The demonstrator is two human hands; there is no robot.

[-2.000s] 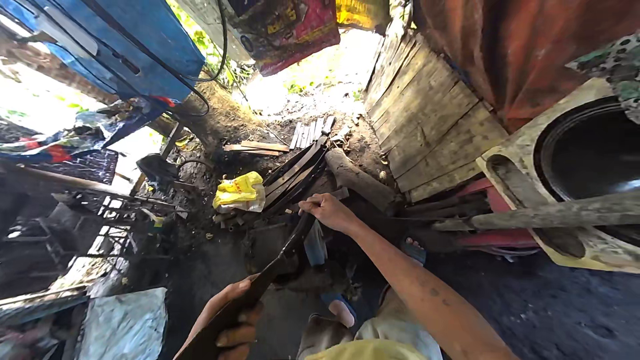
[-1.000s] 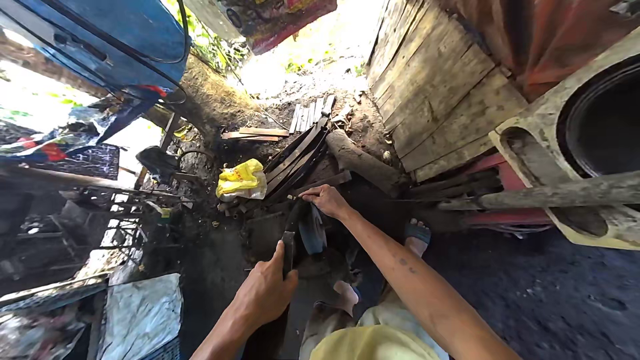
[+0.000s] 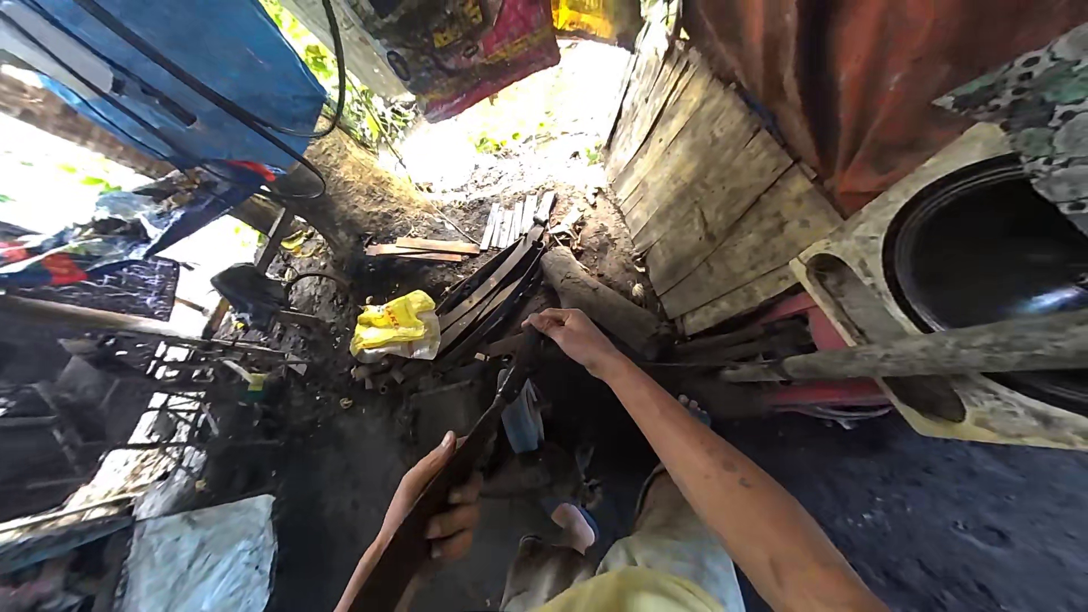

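Note:
A long dark blade-like piece (image 3: 463, 463) runs diagonally from the bottom left up to the centre. My left hand (image 3: 446, 501) is wrapped around its broad lower part, fingers curled over the right side. At the narrower upper end, the fingertips of my right hand (image 3: 565, 336) pinch it. Beneath this end stands a bluish flat piece (image 3: 522, 416), partly in shadow. Just beyond my hands lies a pile of long dark strips (image 3: 489, 297), with a yellow plastic bag (image 3: 395, 325) to its left. What the long piece is made of is hard to tell.
A log (image 3: 599, 297) lies beyond my right hand, beside a wooden plank panel (image 3: 722, 187). At right, a pole (image 3: 935, 348) crosses in front of a speaker cabinet (image 3: 837, 280). Flat wooden pieces (image 3: 429, 247) lie farther off. A pale sheet (image 3: 200, 552) is at lower left.
One second ago my left hand was open-fingered near the centre; now it is lower and wrapped around the long dark piece, which slants to the lower left, much as two seconds ago.

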